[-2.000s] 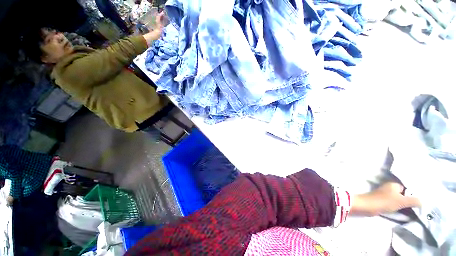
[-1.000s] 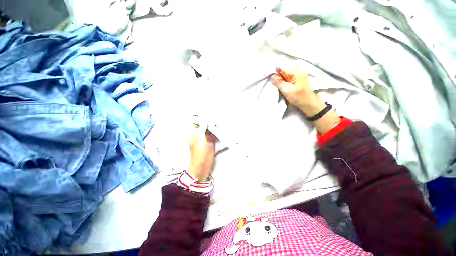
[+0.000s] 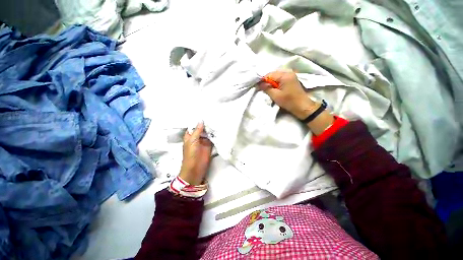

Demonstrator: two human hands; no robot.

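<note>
A pale off-white garment [image 3: 261, 147] lies spread and creased on the white table in front of me. My left hand [image 3: 196, 157] is on its left part, fingers closed on the cloth edge near a small dark button. My right hand [image 3: 289, 94] holds orange-red thread snips [image 3: 270, 82] and pinches the cloth near the middle. The snips' points are too small to make out. A curved opening, darker inside, shows at the garment's upper left.
A heap of blue garments [image 3: 61, 127] covers the left side of the table [image 3: 119, 228]. Pale green garments with dark dots [image 3: 401, 66] are piled at the right, and more pale cloth [image 3: 94, 15] lies at the far left. Something blue [image 3: 449, 195] shows below the right edge.
The view has swung from the other person and the floor to the table. Since one second ago, my right hand has moved slightly left and the cloth between my hands is raised and bunched.
</note>
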